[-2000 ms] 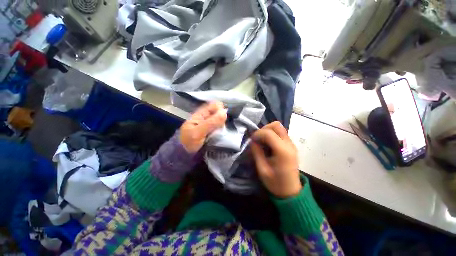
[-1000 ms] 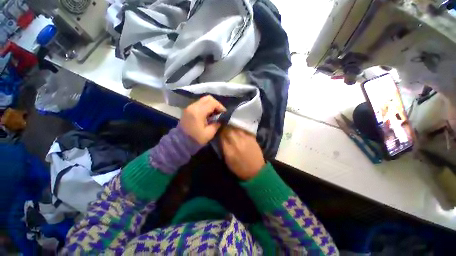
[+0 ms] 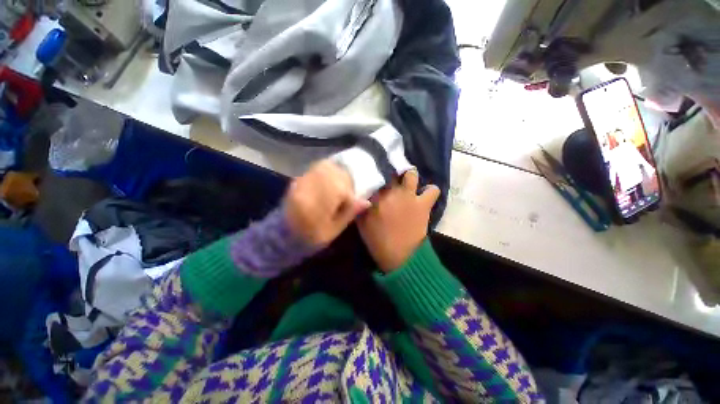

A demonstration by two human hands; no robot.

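A light grey garment (image 3: 292,71) with dark panels and black strips lies heaped on the table, its narrow end hanging over the front edge. My left hand (image 3: 324,203) grips this light grey end with its black band from the left. My right hand (image 3: 397,217) holds the same end from the right, fingers bent around its edge. The hands are almost touching. The lower rim of the end is hidden by my hands.
The sewing machine (image 3: 616,47) stands at the upper right. A lit smartphone (image 3: 624,150), a round black object (image 3: 584,158) and teal-handled snips (image 3: 576,193) are right of the garment. More grey cloth (image 3: 114,276) lies below at left.
The tube end, earlier crumpled with a ribbed part hanging down, now lies flatter with its black band showing. My right hand has moved left, close to my left hand. The camera view has shifted slightly.
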